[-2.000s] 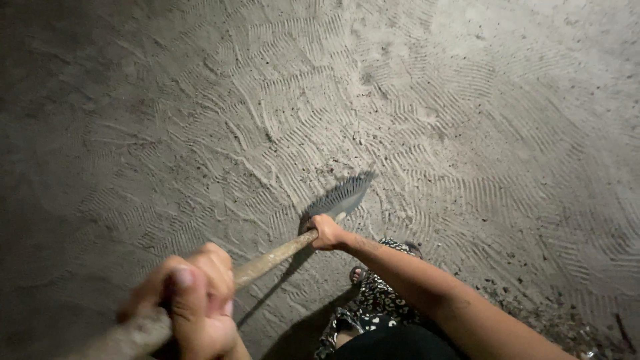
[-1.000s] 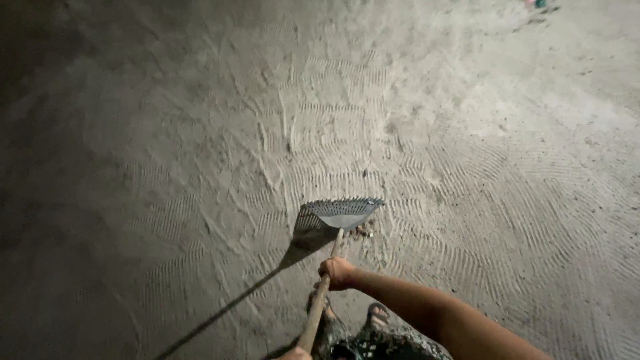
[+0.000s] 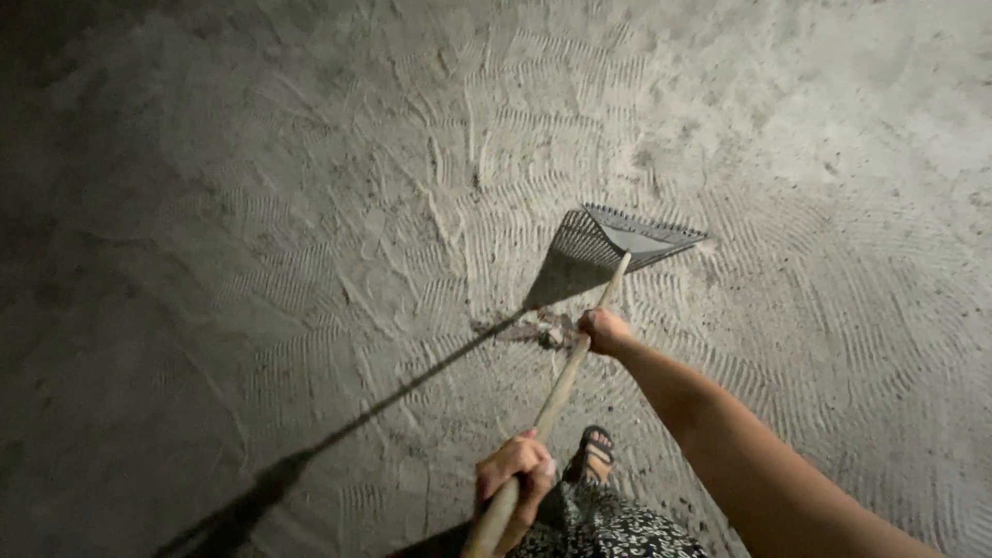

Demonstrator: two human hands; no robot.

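A fan-shaped leaf rake (image 3: pixel 643 239) with a wooden handle reaches out over the dirt ground. Low on the handle, my left hand (image 3: pixel 518 473) is closed around the wood near the bottom of the view. My right hand (image 3: pixel 606 332) grips the same handle farther up, closer to the rake head. To the left of that hand lies a small pile of leaves and debris (image 3: pixel 546 332). Whether the tines touch the soil I cannot tell.
Sandy ground (image 3: pixel 372 232) with combed rake lines spreads all around. My sandalled foot (image 3: pixel 597 452) stands below the debris, beside patterned cloth (image 3: pixel 620 527). A long shadow of the rake falls to the lower left, and the far left is dark.
The rake head now stands farther out, beyond the debris, which lay right by the head one second ago. Both hands still hold the handle.
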